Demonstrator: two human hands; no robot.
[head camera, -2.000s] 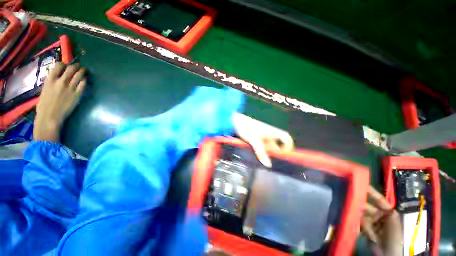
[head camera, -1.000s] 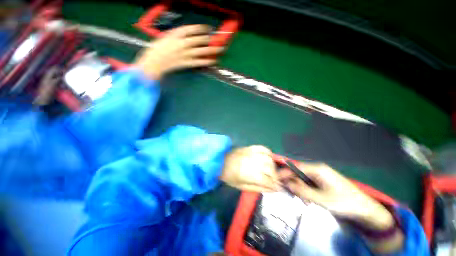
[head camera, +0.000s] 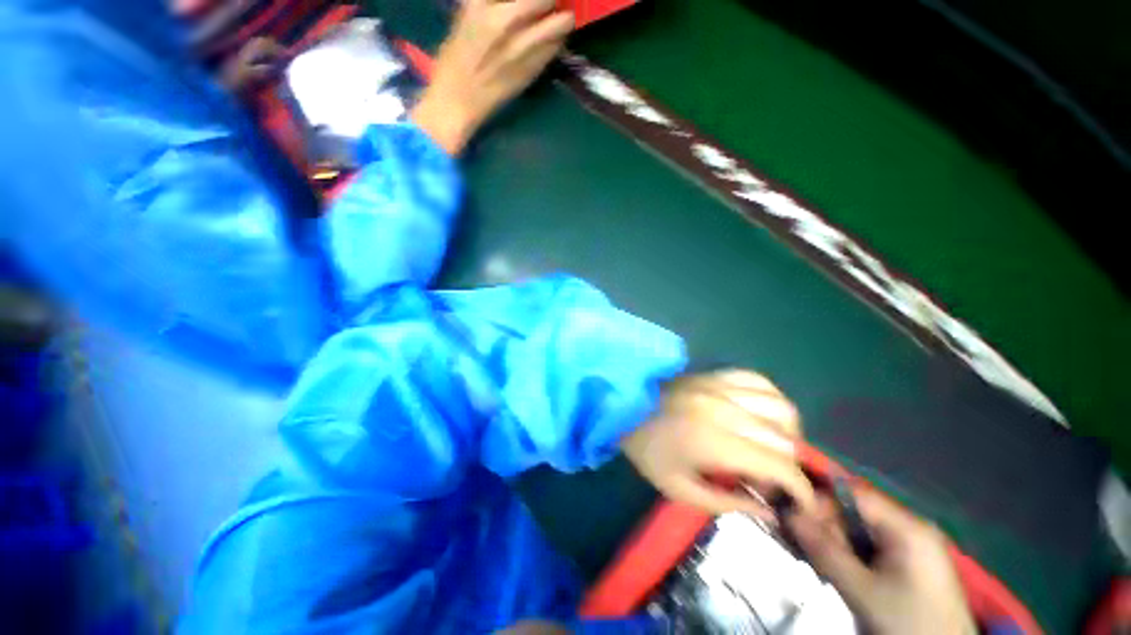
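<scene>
The tablet assembly (head camera: 757, 583) lies in its red foam tray (head camera: 651, 555) at the lower right, with bright silver-white patches on its board end. My left hand (head camera: 722, 437) is over the tray's upper left corner, fingers bent down at the board; whether it grips anything is hidden. My right hand (head camera: 895, 564) is blurred beside it and holds the black tweezers (head camera: 853, 519). Their tips are hidden between the two hands, near the board's upper corner. The lower part of the tray is cut off by the picture's edge.
Black sheets (head camera: 961, 453) lie on the green bench (head camera: 595, 211) beyond the tray. The chipped bench edge (head camera: 819, 236) runs along the green conveyor belt (head camera: 868, 137). A neighbour's hand (head camera: 494, 62) touches a red tray at the top; another tablet (head camera: 347, 81) lies upper left.
The view has turned, so the tray sits lower right. Since two seconds ago both my hands have come together over the board end, the right with tweezers. The neighbour's hand has reached the upper tray.
</scene>
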